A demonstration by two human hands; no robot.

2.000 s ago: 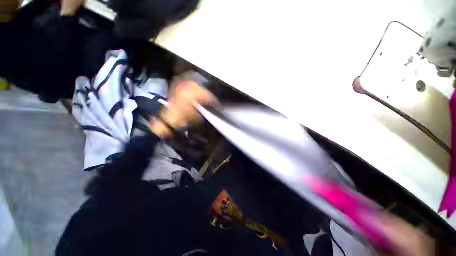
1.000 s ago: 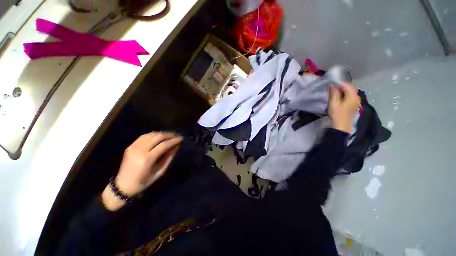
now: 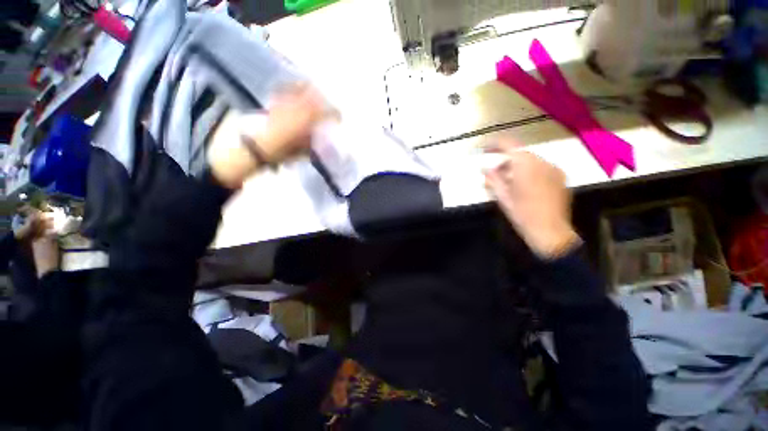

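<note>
My left hand [image 3: 282, 130], blurred, is on a light grey garment panel [image 3: 358, 156] with a black rounded end at the table's front edge. It seems to grip the panel. My right hand [image 3: 535, 194] is over the table edge, right of the panel and apart from it, with fingers curled; I cannot tell if it holds anything. Stacked grey and black cut pieces [image 3: 173, 63] drape at the table's left. Two magenta strips [image 3: 568, 109] lie crossed right of the needle area.
The sewing machine's presser foot [image 3: 446, 57] is at top centre. Dark-handled scissors [image 3: 678, 109] lie right of the strips. An open box [image 3: 648, 244] and heaped grey pieces [image 3: 716, 353] are below right. Another person's hands [image 3: 40, 240] show at far left.
The view has swung from the floor heap back to the table. My left hand has moved onto a grey panel. My right hand has left the heap and is at the table edge.
</note>
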